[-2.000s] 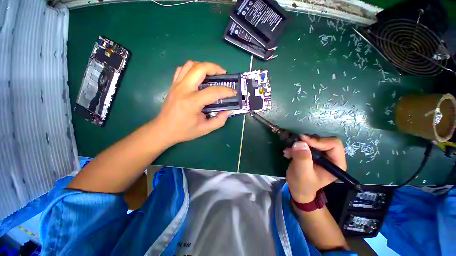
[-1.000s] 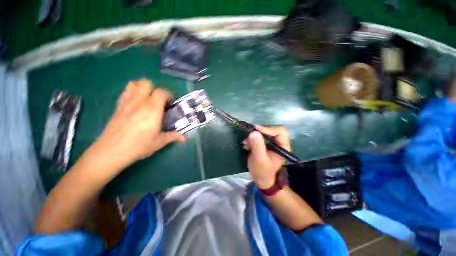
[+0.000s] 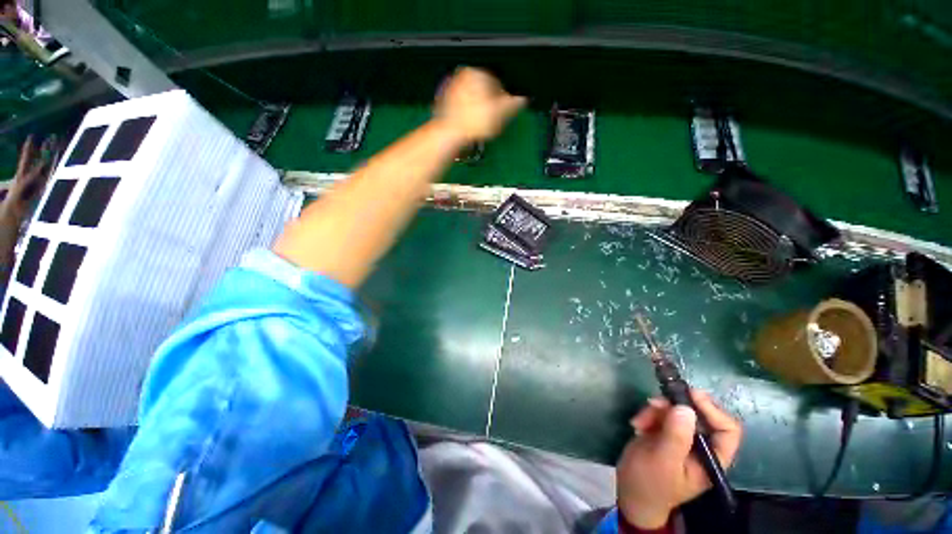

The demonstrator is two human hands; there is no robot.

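My left hand (image 3: 478, 106) is stretched out over the green conveyor belt beyond the ledge. It is blurred, and I cannot tell whether it holds anything. A small dark unit (image 3: 470, 152) shows partly below its wrist. My right hand (image 3: 676, 448) holds the black soldering iron (image 3: 676, 392) over the right of the mat, its tip pointing up and away from me. Two or more spare batteries (image 3: 522, 221) lie stacked near the ledge.
Open phones, one with a battery (image 3: 570, 142), lie on the belt. A fan (image 3: 739, 238), brown roll (image 3: 835, 344) and black-yellow box (image 3: 908, 344) stand right. White trays (image 3: 177, 240) are stacked left. Slivers litter the mat. Another person's hand (image 3: 26, 172) shows far left.
My left hand has left the mat and reached forward over the belt. The phone it held no longer shows on the mat. The iron has moved off it to the right. The view has tilted up.
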